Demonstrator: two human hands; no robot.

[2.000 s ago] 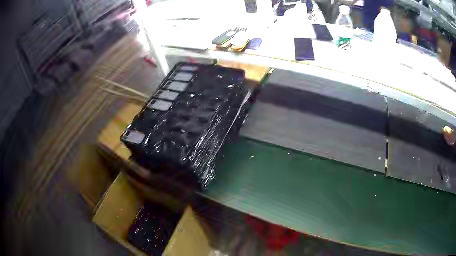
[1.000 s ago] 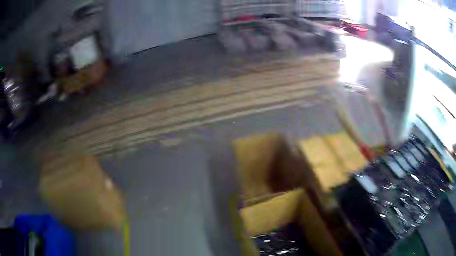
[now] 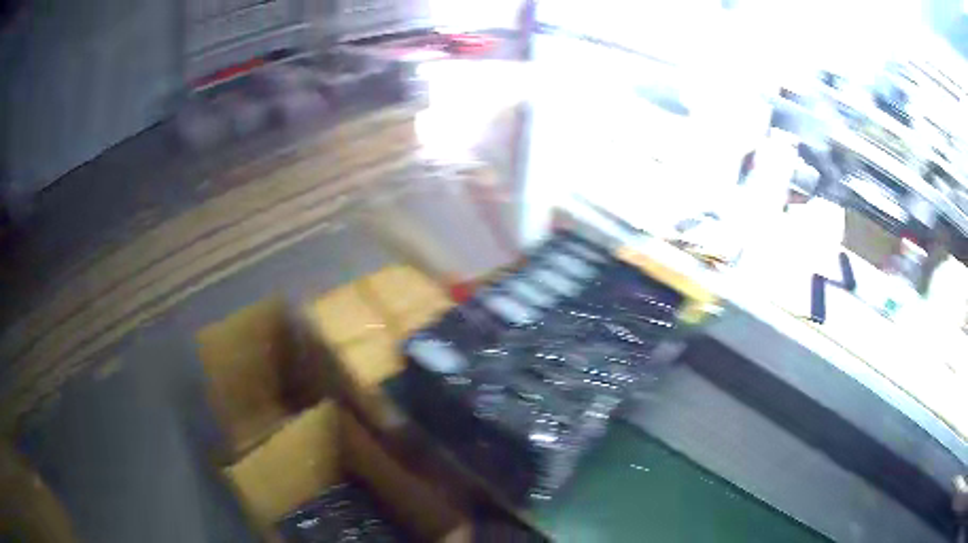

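Note:
Neither of my hands can be made out in the picture. Nearest in front of me is a stack of trays (image 3: 573,355) covered with shiny, crinkled black film, blurred by motion. Several light grey rectangles (image 3: 514,309) lie in a row along its far left side. The stack stands at the left end of the green belt (image 3: 679,493), beside a grey surface (image 3: 732,424). A small pale blurred thing (image 3: 961,494) is at the right edge; I cannot tell what it is.
An open cardboard box (image 3: 287,467) with shiny black material inside stands at the lower left. A closed carton (image 3: 382,313) is beside the stack. A bright white shelf (image 3: 637,159) with blurred dark items runs behind. Striped floor lines are at left.
The view swung left to the floor and boxes, then partly back right. The tray stack and boxes now sit further left in the picture than one second ago. No handling is seen.

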